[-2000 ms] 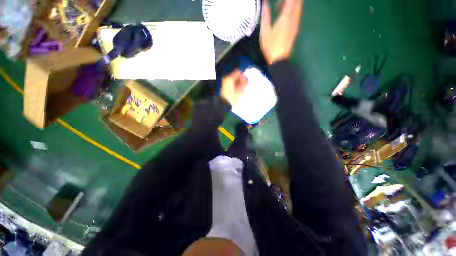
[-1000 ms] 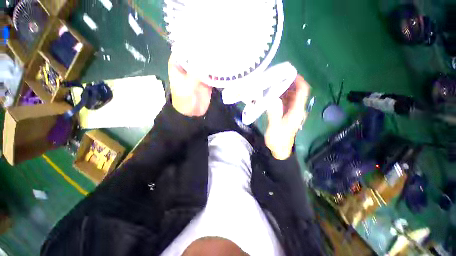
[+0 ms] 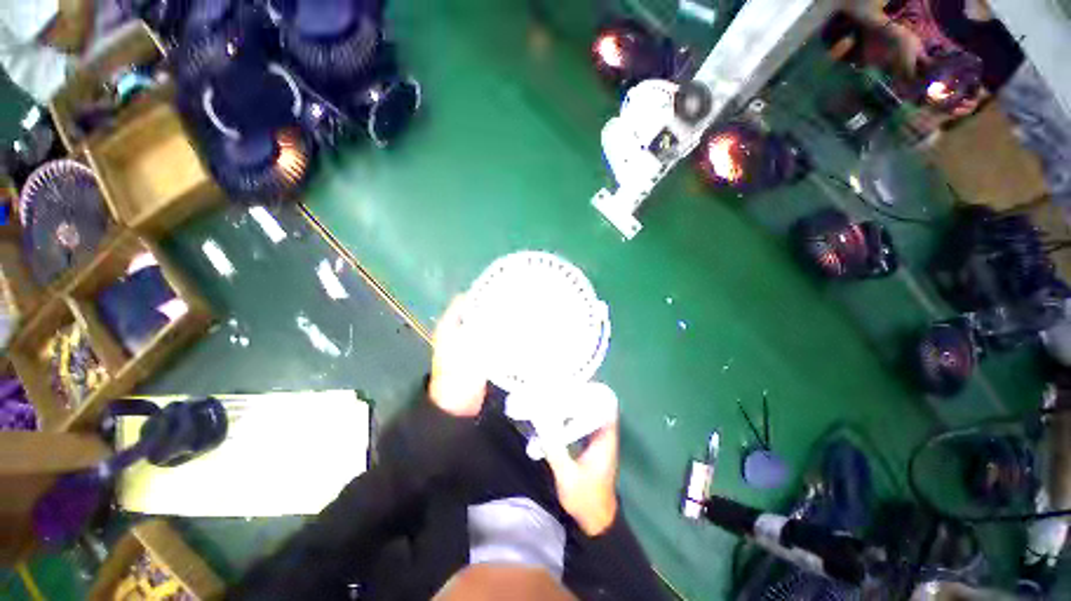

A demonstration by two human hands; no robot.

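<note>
A white fan unit with a round ribbed head is held just in front of my body, its face washed out by glare. Its white clip base hangs below the head, towards me. My left hand grips the left edge of the fan head. My right hand is closed around the clip base at the lower right. Some fingertips of both hands are hidden behind the white parts.
Dark fans cluster at the upper left. Cardboard trays and a pale paper sheet lie left. A metal arm reaches over the green bench. An electric screwdriver and blue disc lie right. Glowing fans stand opposite.
The white fan was picked up into both hands, and now appears lower and smaller in view. The view has tilted up, showing the bench's far side, the metal arm and the glowing fans.
</note>
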